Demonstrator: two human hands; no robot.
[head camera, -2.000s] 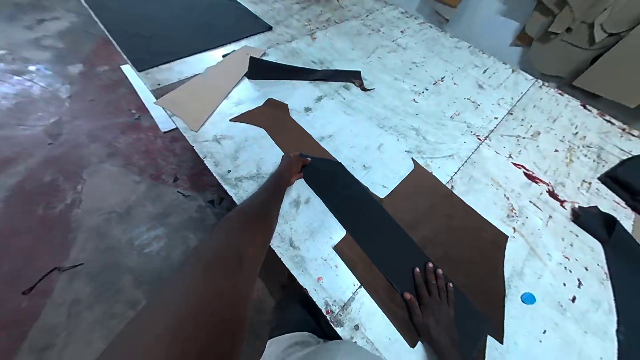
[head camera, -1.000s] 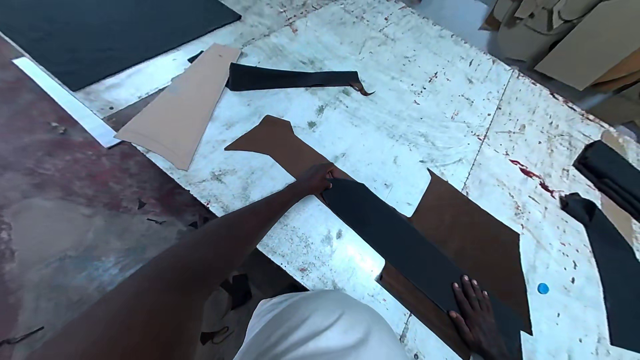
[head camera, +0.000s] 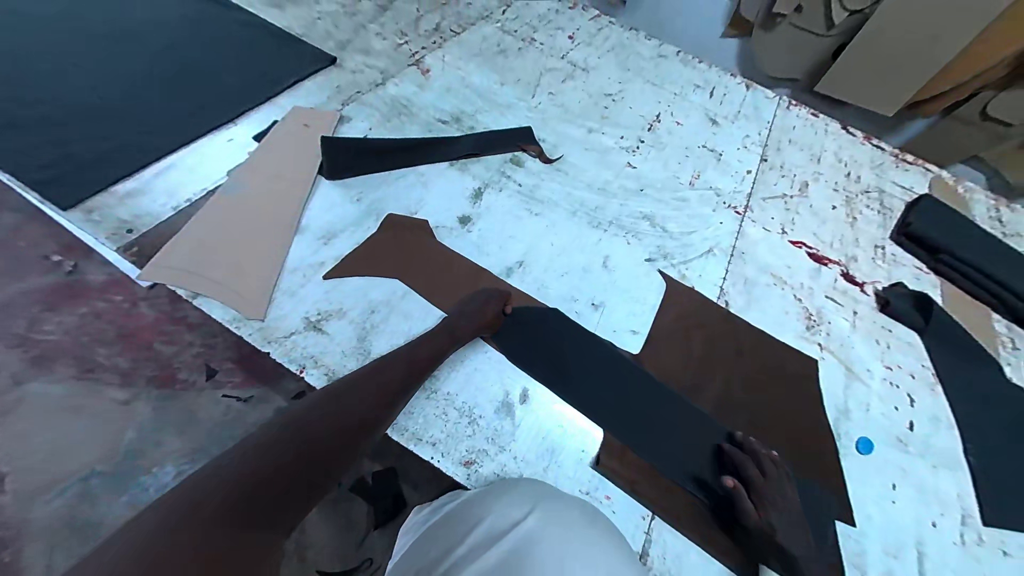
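Observation:
A long black strip of sheet material lies diagonally over a brown cut piece of leather-like sheet on the white table. My left hand grips the strip's upper left end, over the narrow part of the brown piece. Flat on the strip's lower right part rests my right hand, its fingers slightly spread. The brown piece shows on both sides of the strip, and its narrow arm ends in a flared tip at the upper left.
Nearby lie a beige tapered panel, a folded black strip, a large black sheet, a black roll, another black piece and a blue disc. Cut sheets stand beyond the table.
The view has shifted. Both hands keep their places at the two ends of the black strip; its far end now sits slightly lower along the brown piece than two seconds ago.

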